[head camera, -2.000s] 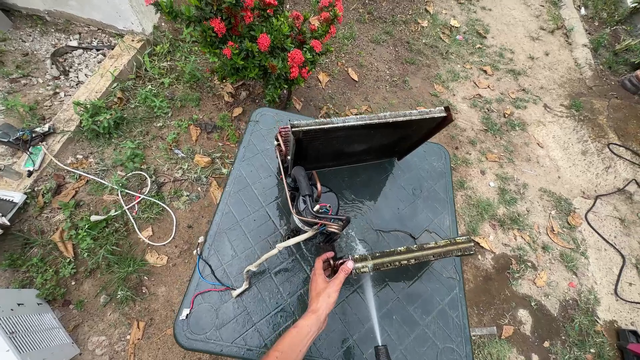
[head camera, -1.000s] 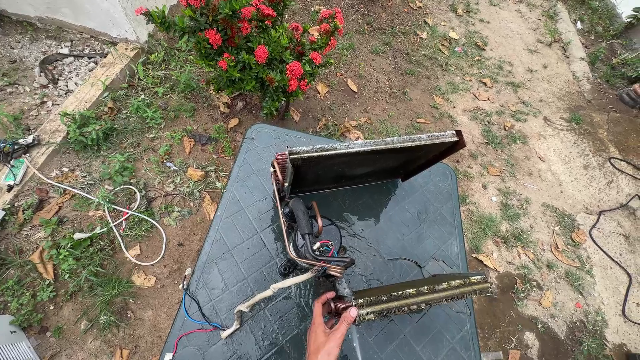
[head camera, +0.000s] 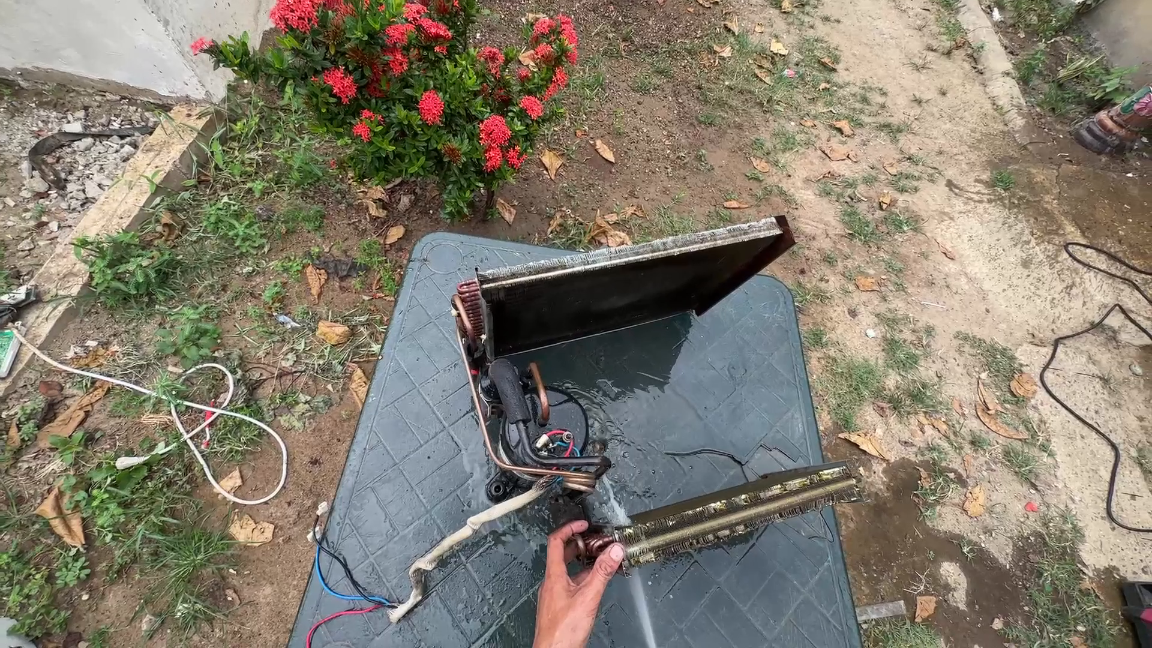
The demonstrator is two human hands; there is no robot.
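Note:
My left hand (head camera: 576, 589) grips the copper-tubed end of a narrow finned coil (head camera: 738, 515), which stretches right over the wet green plastic table (head camera: 747, 387). A spray of water (head camera: 641, 603) rises from the bottom edge to the coil beside my thumb. My right hand is out of view. Copper pipes (head camera: 477, 405) join the coil to a round black compressor (head camera: 562, 418) and a large upright finned coil panel (head camera: 630, 288) behind it. A pale sleeved cable (head camera: 477, 522) runs from the compressor, with blue and red wires (head camera: 337, 580) near its end.
A bush with red flowers (head camera: 432, 108) grows behind the table. A white cord (head camera: 261, 427) lies on the ground at left, near a concrete curb (head camera: 135, 198). A black cable (head camera: 1062, 360) curves over the soil at right, and dry leaves are scattered around.
The spray nozzle, visible at the bottom two seconds ago, is out of view. My left hand stays on the same end of the narrow coil.

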